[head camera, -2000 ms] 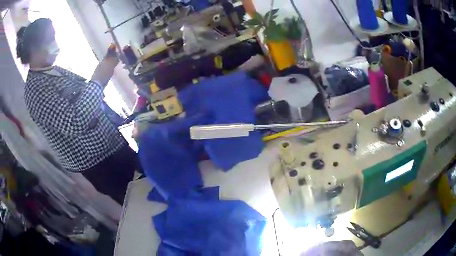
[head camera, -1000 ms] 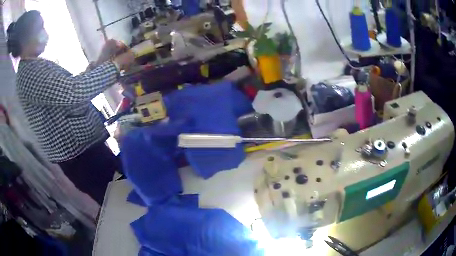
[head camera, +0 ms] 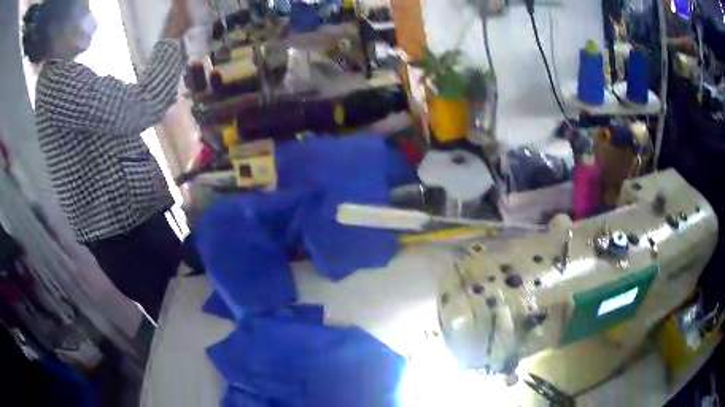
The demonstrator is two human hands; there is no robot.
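Note:
Neither of my hands is in the picture. A royal-blue cloth piece (head camera: 310, 362) lies on the white table (head camera: 183, 342) at the bottom, its right edge lost in the lamp glare (head camera: 445, 381). More blue cloth (head camera: 334, 207) lies behind it and hangs over the table's far left side. The cream sewing machine (head camera: 509, 294) stands at the right with a green control panel (head camera: 610, 302). Black snips (head camera: 547, 389) lie on the machine bed, cut off by the bottom edge. The needle area is hidden by glare.
A flexible arm with a pale flat end (head camera: 381, 216) reaches over the blue cloth. A yellow box (head camera: 688, 338) is at the table's right. Thread cones (head camera: 590, 75) stand behind the machine. A person in a checked top (head camera: 103, 151) stands at the left beyond the table.
The view has shifted, so the machine sits differently in the picture. The standing person has raised an arm. The blue cloth lies about as before.

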